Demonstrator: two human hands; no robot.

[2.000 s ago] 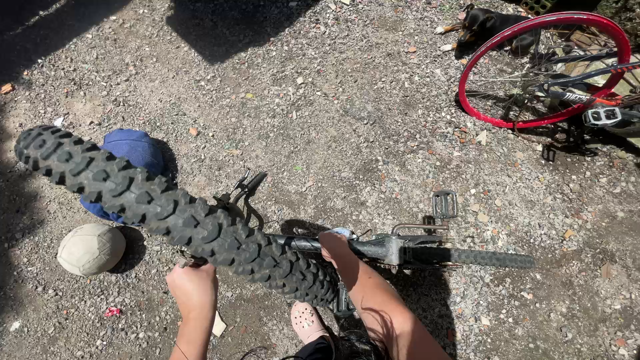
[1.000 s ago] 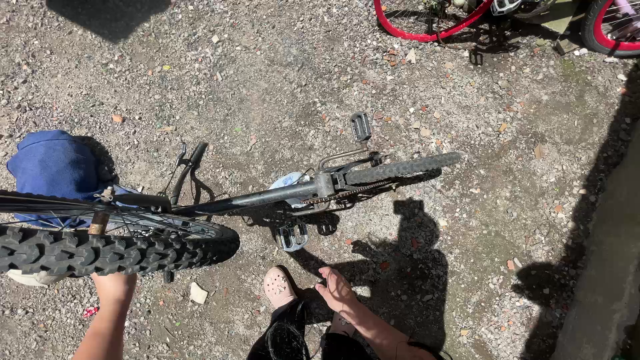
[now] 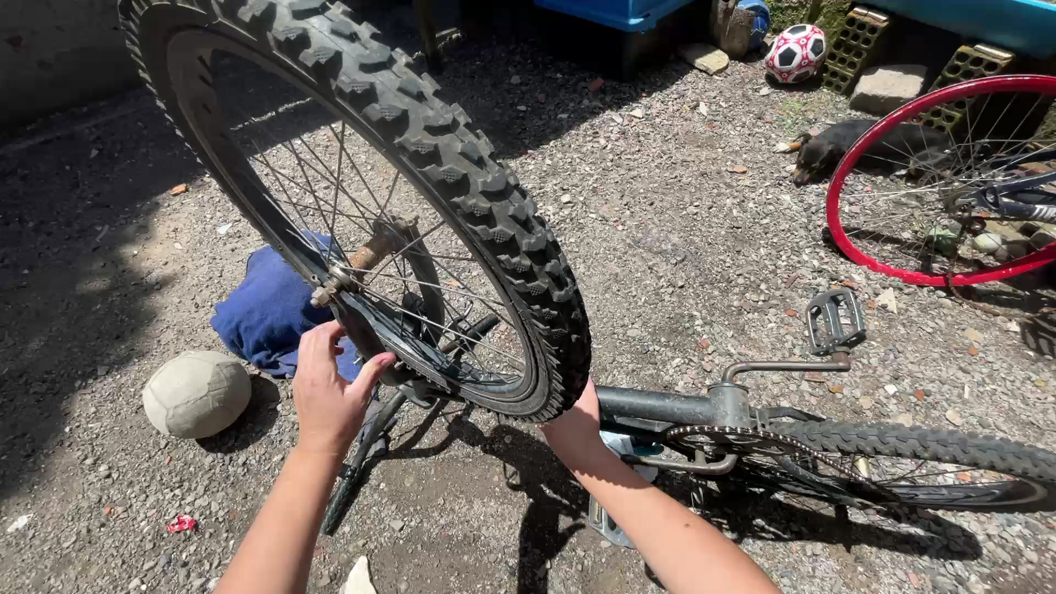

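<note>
A bicycle lies upside down on the gravel, its knobby front tire (image 3: 462,165) rising toward me and its rear tire (image 3: 924,445) at the right. My left hand (image 3: 330,388) is at the fork leg (image 3: 359,326), just below the axle nut (image 3: 322,293), with thumb and fingers apart around it; whether it grips is unclear. My right hand (image 3: 573,425) reaches behind the lower edge of the front tire, beside the frame tube (image 3: 652,404); its fingers are hidden. The chainring (image 3: 726,450) and a crank with a pedal (image 3: 835,320) show right of the tube.
A blue cloth bundle (image 3: 268,309) and a worn pale ball (image 3: 196,394) lie at the left. A red-rimmed wheel (image 3: 850,214) stands at the right, near a lying dog (image 3: 825,153). Behind are a patterned soccer ball (image 3: 794,54), hollow bricks (image 3: 855,49) and a blue container (image 3: 615,12).
My right hand, off the bicycle a second ago, is now behind the front tire. My left hand now shows at the fork leg. The view has tilted up strongly.
</note>
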